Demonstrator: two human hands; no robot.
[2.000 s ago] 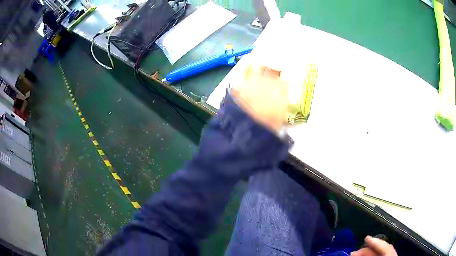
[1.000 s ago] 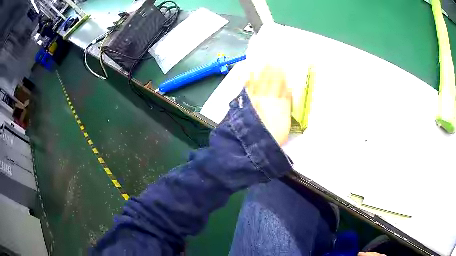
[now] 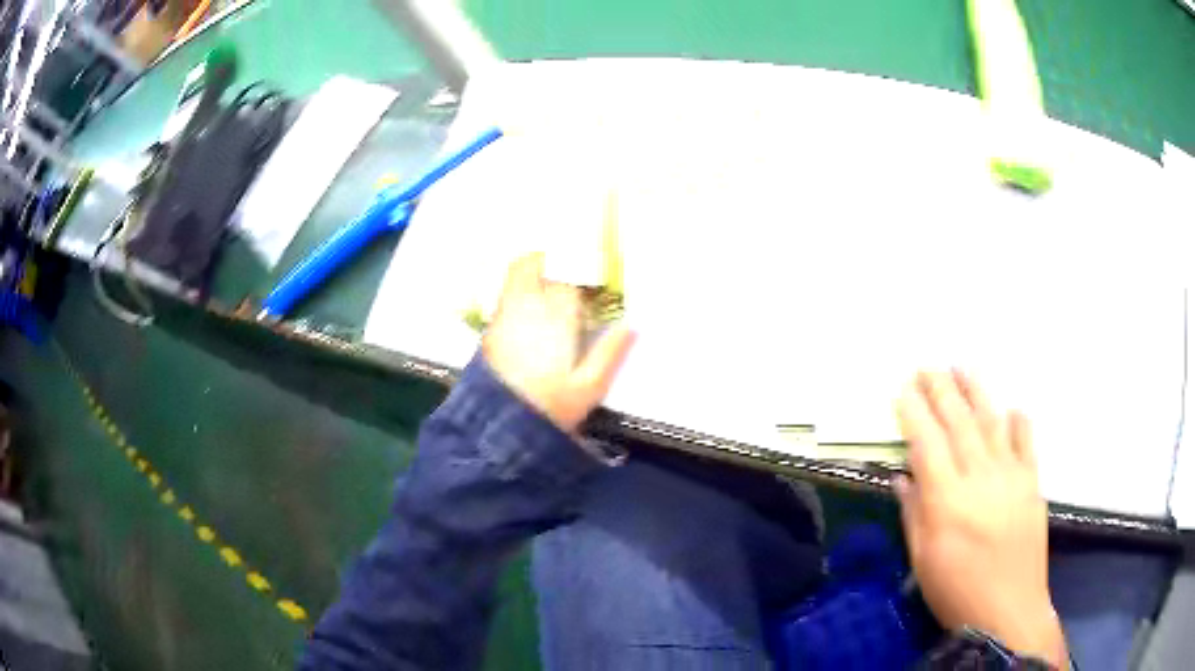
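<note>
My left hand (image 3: 548, 344) lies at the near end of the stack of pale yellow panels (image 3: 612, 269) on the white sheet. Its thumb is spread from its fingers; blur and glare hide whether it grips a panel. A small yellow-green end also shows left of this hand. My right hand (image 3: 963, 485) lies palm down over the bench's front edge, fingers slightly apart. Its fingertips are at the right end of the thin yellow-green strips (image 3: 852, 448) and cover part of them. It holds nothing that I can see.
A blue tube tool (image 3: 334, 262) lies left of the white sheet (image 3: 773, 236). Beyond it are a white paper (image 3: 308, 171) and a dark box with cables (image 3: 210, 197). A yellow-green tube (image 3: 1006, 92) lies at the back right. A blue stool (image 3: 845, 616) shows below the bench.
The view has swung to the right. My right hand has come up from the lower edge onto the bench by the strips. My left hand has moved to the stack's near end, thumb spread.
</note>
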